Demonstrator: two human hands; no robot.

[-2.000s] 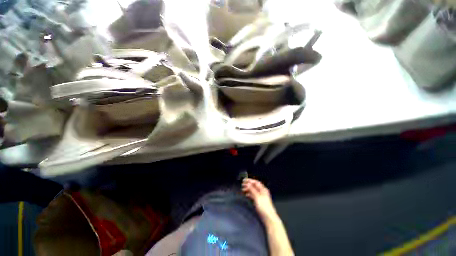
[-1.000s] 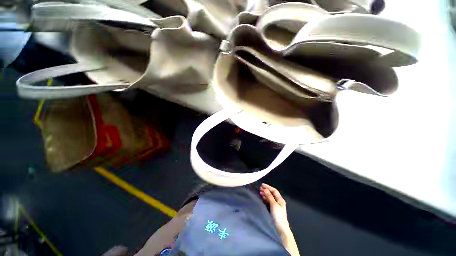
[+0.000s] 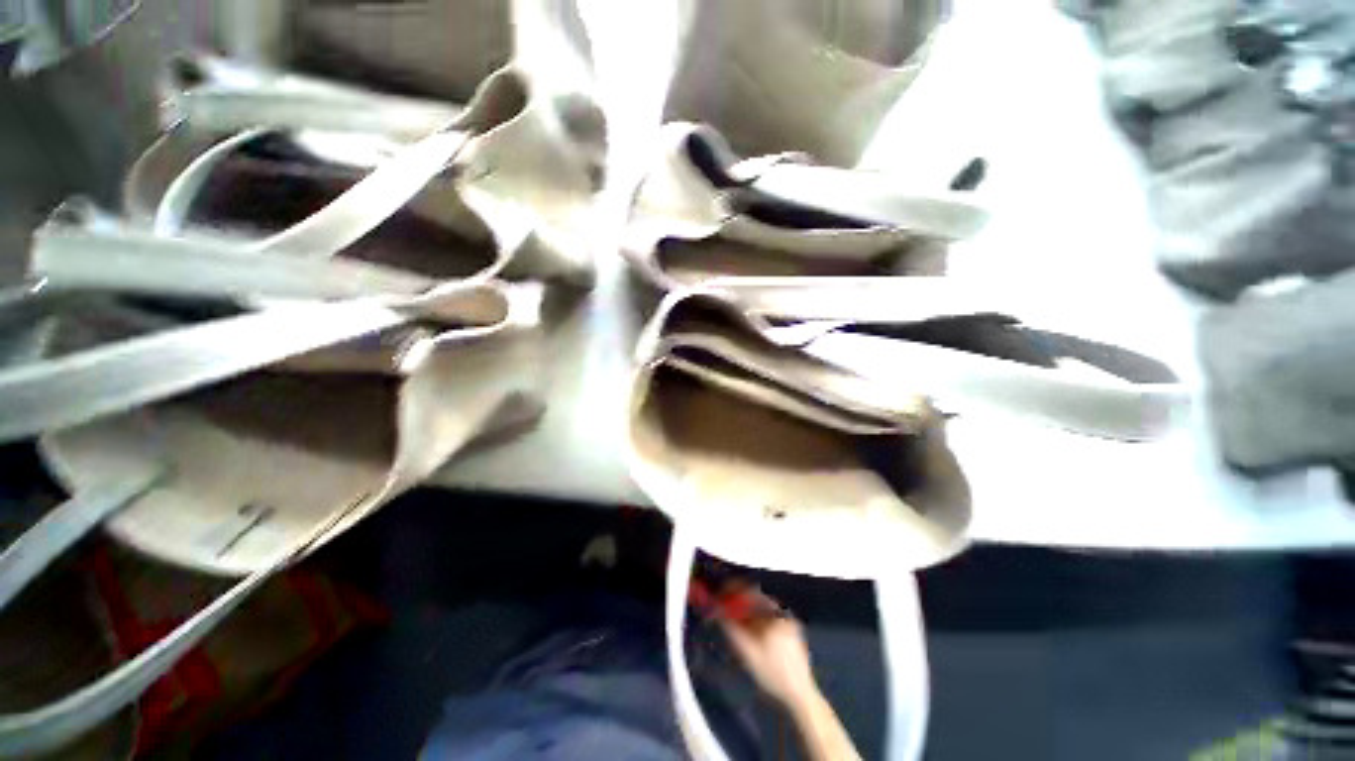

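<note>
A grey-beige tote bag stands open near the table's front edge, with its tan inside and inner pocket showing. Its front handle hangs down over the edge. My right hand is low in the picture, blurred, below the table edge and behind that hanging handle. Its fingers close around a small orange-red tool; the tool's tip cannot be made out. My left hand is not in view.
More open tote bags stand in rows, one at front left with its handle over the edge. Grey bags lie at the right. A carton with red marks is at lower left. The white table has a dark floor before it.
The view has swung and the bags appear more level. My right hand, earlier without visible orange at its fingers, now has the orange-red tool and has risen slightly towards the table edge.
</note>
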